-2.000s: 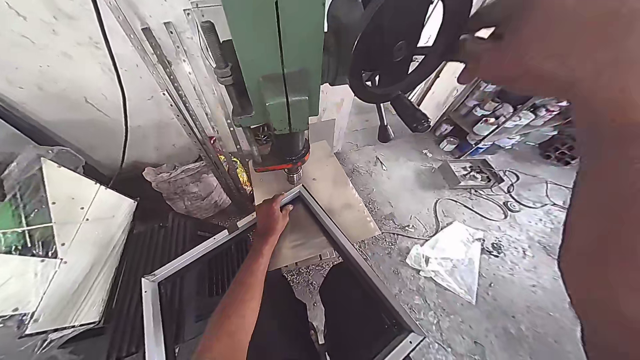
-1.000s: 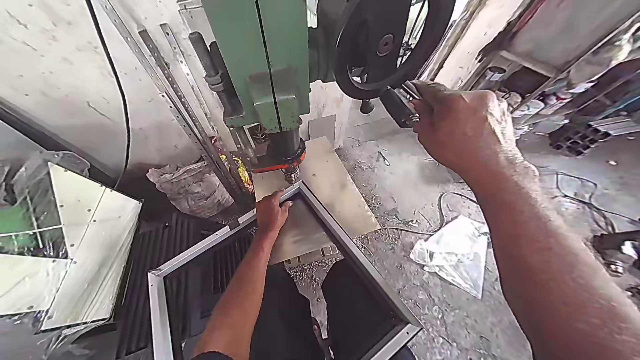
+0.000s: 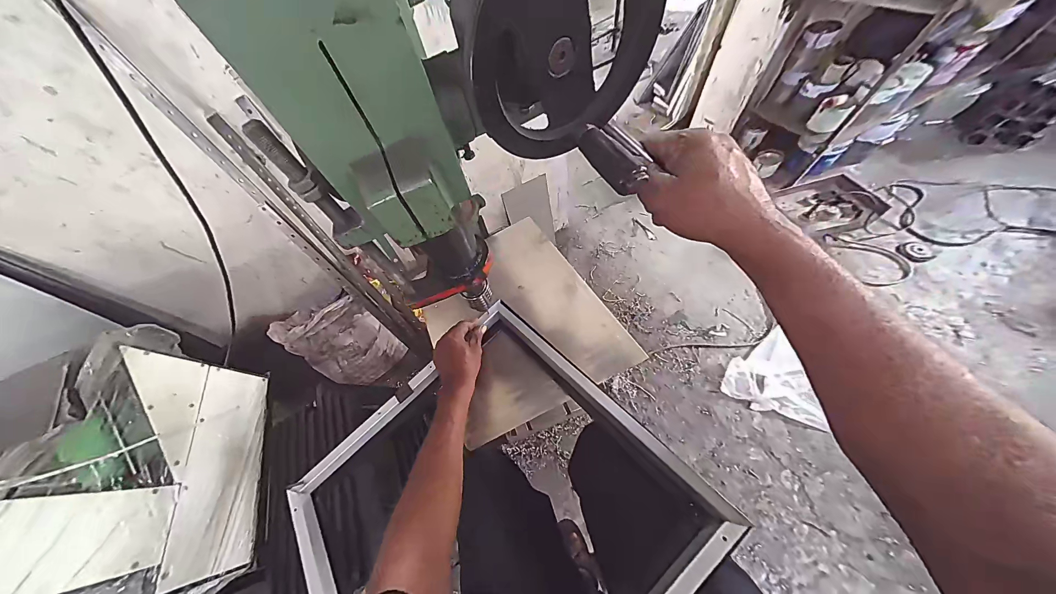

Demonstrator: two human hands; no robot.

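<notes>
My left hand (image 3: 460, 355) grips a grey metal frame (image 3: 606, 404) near its far corner. That corner lies just below the chuck (image 3: 477, 294) of a green drill press (image 3: 388, 124); whether a bit touches the frame, I cannot tell. With its fingers closed around the end of a dark feed handle (image 3: 615, 161), my right hand (image 3: 701, 186) is at the upper right, below the black handwheel (image 3: 561, 62). A pale board (image 3: 553, 305) lies under the frame's corner. The frame's near part slants over my legs and runs out of view at the bottom.
Metal shavings and a white plastic sheet (image 3: 775, 379) lie on the floor at right, with a cable and a metal tray (image 3: 833, 202) farther back. Shelves of containers (image 3: 833, 111) stand at upper right. A crumpled sack (image 3: 338, 338) and riveted panels (image 3: 219, 462) are at left.
My right hand has come down from beside the handwheel's rim to the feed handle. The left hand keeps its hold at the frame's corner. The view has shifted somewhat.
</notes>
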